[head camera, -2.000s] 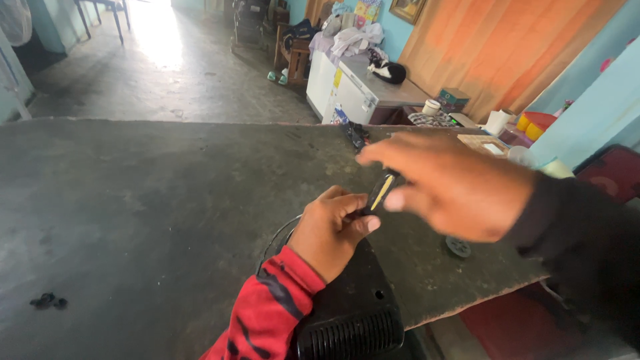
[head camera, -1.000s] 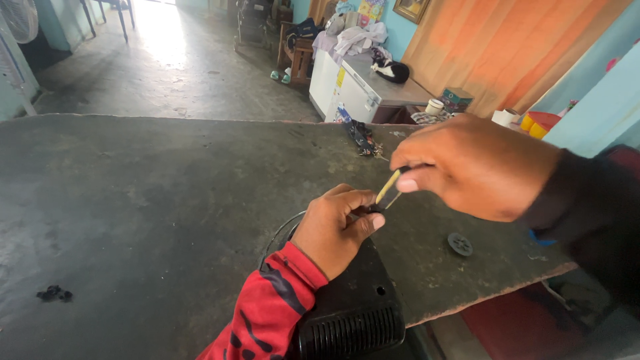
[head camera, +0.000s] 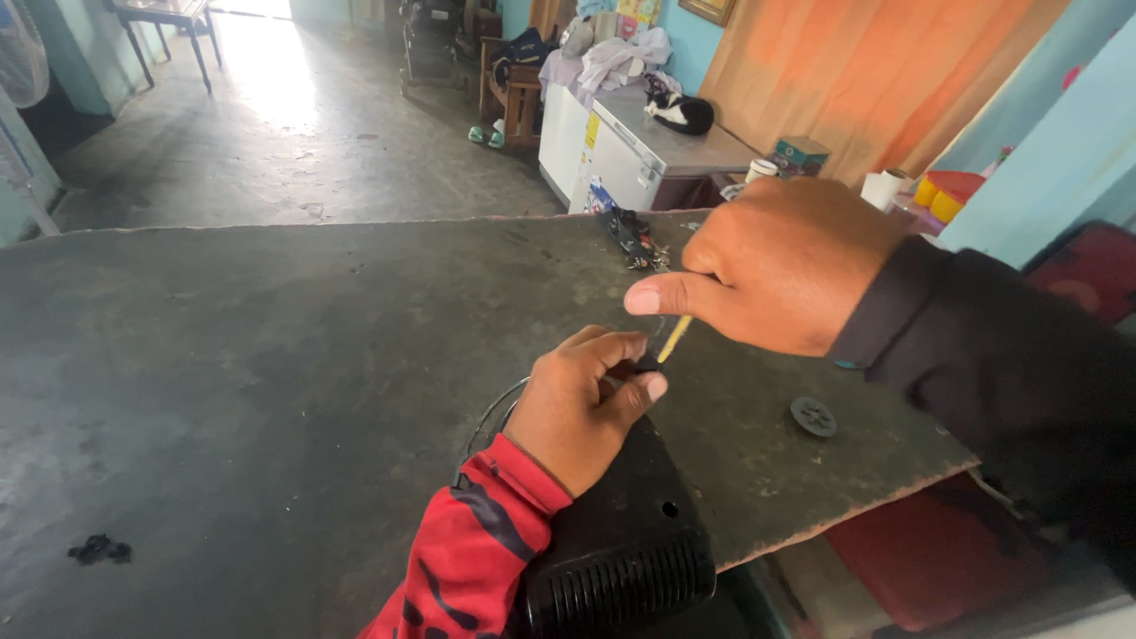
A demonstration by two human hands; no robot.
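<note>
My left hand (head camera: 590,404) pinches a small black part (head camera: 649,362) between thumb and fingertips, above a black plastic housing (head camera: 621,550) with vent slots. Just above and to the right, my right hand (head camera: 781,266) is closed around the upper end of a thin yellow strip (head camera: 675,338), whose lower end meets the black part. A thin dark strand runs beside the yellow strip. What lies inside my right fist is hidden. A round grey disc (head camera: 813,416) with holes rests on the dark tabletop (head camera: 266,399), right of the housing.
Small black pieces (head camera: 99,549) lie at the table's lower left. Near the far edge is a dark lanyard with keys (head camera: 632,240). Beyond stand a white chest freezer (head camera: 612,151) with a black-and-white cat (head camera: 679,111) on it, and a wooden chair (head camera: 524,89).
My right hand has moved up and away from my left hand, and more of the yellow strip came to show between them. My left hand has stayed in about the same place.
</note>
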